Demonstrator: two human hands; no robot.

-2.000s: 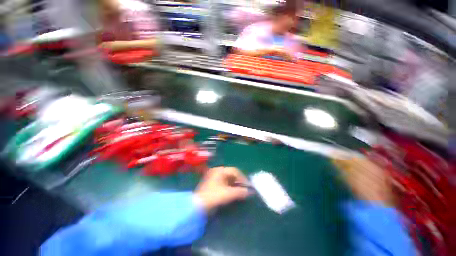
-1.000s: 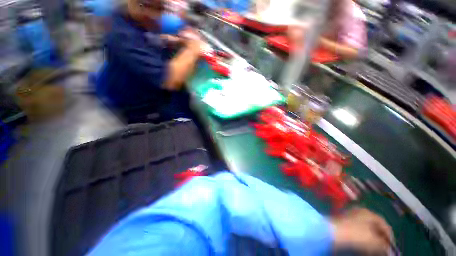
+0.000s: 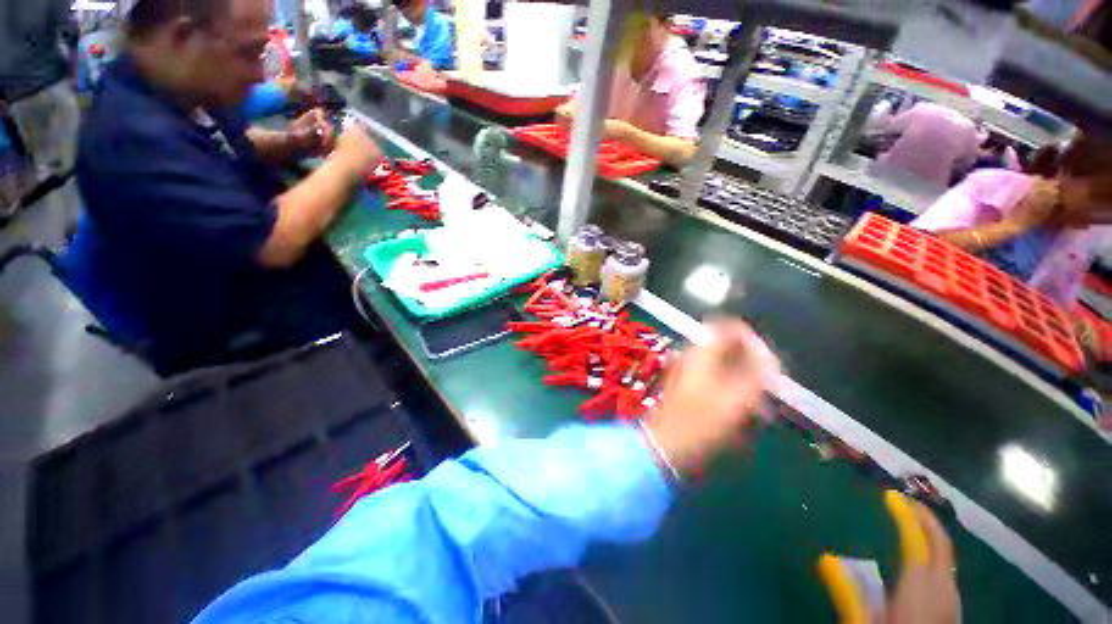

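My left hand (image 3: 719, 390), blurred, is over the bench at the right end of the red spring clamp heap (image 3: 591, 354). Its fingertips are too blurred to show whether they hold anything. My right hand (image 3: 921, 573) is at the lower right, partly cut off by the bottom edge. It wears yellow finger cots (image 3: 907, 529) on thumb and finger, which are spread apart. A white wipe (image 3: 867, 578) shows between them; whether it is gripped or lies on the bench cannot be told. Small dark modules (image 3: 921, 488) lie by the white line.
Two small bottles (image 3: 623, 273) stand behind the clamps. A green tray (image 3: 457, 274) with white wipes and a flat dark slab (image 3: 470, 329) are beyond. A black compartment tray (image 3: 207, 475) at lower left holds red clamps (image 3: 372, 478). A person in dark blue sits at left.
The view has swung left, then partly back right. My left hand has moved from beside the white wipe to near the clamp heap's right end. My right hand is back in view.
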